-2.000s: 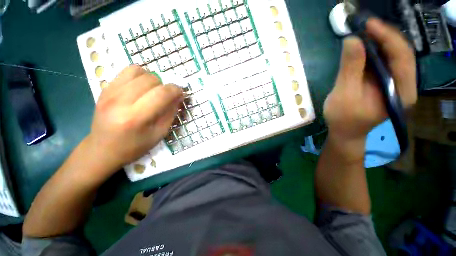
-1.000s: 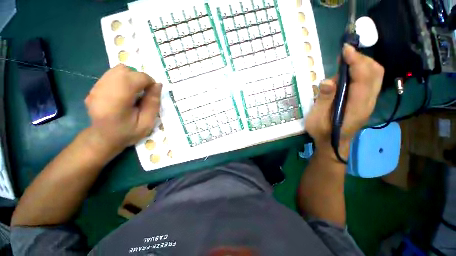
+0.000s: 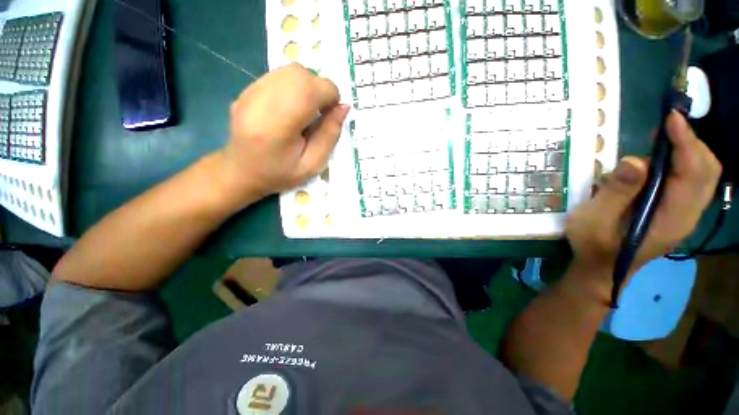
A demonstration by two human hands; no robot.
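Observation:
A white tray (image 3: 317, 219) with round tan holes along its sides lies flat in front of me. It bears four blocks of green-edged circuit boards (image 3: 401, 57); the lower ones are partly washed out by glare. My left hand (image 3: 284, 130) is over the tray's left edge, pinching the thin solder wire (image 3: 212, 53), which runs up and left. My right hand (image 3: 648, 194) holds the black soldering iron (image 3: 646, 203) at the tray's right edge. The iron's metal end points up toward the round tip cleaner (image 3: 653, 16); whether they touch is unclear.
A black smartphone (image 3: 144, 73) lies left of the tray. Another tray with boards (image 3: 55, 174) is at the far left. A white round cap (image 3: 698, 92) sits beside the iron's collar. A blue stool (image 3: 658, 296) and black cable are at the lower right.
The view has shifted, so the tray appears further right and straighter, and the left tray shows. My left hand has moved off the boards to the tray's edge. The iron's end is now near the tip cleaner.

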